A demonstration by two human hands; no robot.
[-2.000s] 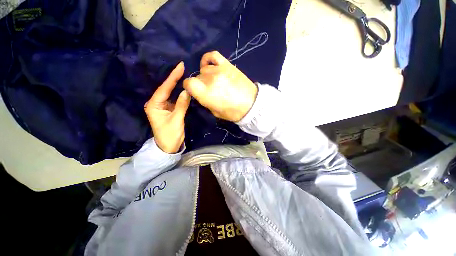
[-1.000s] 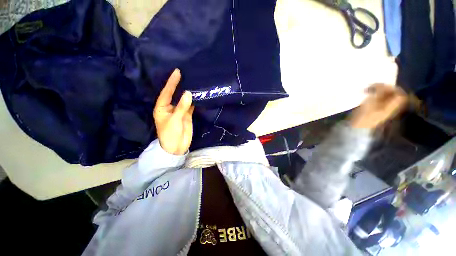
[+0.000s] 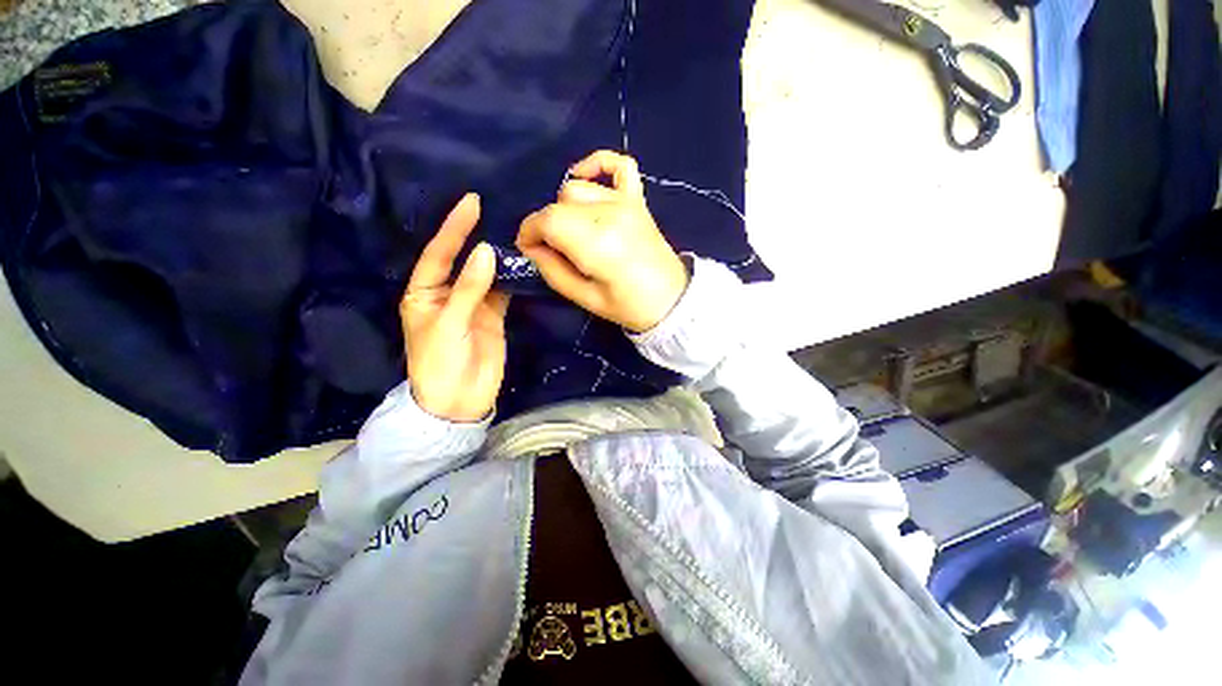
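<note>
The navy garment body (image 3: 241,255) lies spread in front of me, shiny lining at left and matte cloth at right. The brand label (image 3: 516,264) with white script shows between my hands, partly covered by them. My left hand (image 3: 456,322) rests on the garment, thumb at the label's left end, index finger raised apart. My right hand (image 3: 603,248) is over the label's right part, fingertips pinched together; a needle is too small to make out. Pale sewing thread (image 3: 697,188) trails right from my right hand over the cloth. White basting thread (image 3: 625,81) runs down the cloth above it.
Black-handled shears (image 3: 976,94) lie on the cream table (image 3: 898,201) at upper right. Beside them are a light blue cloth (image 3: 1059,81) and dark cloth pieces (image 3: 1119,148). A second label (image 3: 73,91) is at the lining's far left. Boxes (image 3: 958,496) stand below the table edge.
My right hand, blurred far out to the right one second ago, is back at the label and covers its right part. My left hand has shifted slightly left.
</note>
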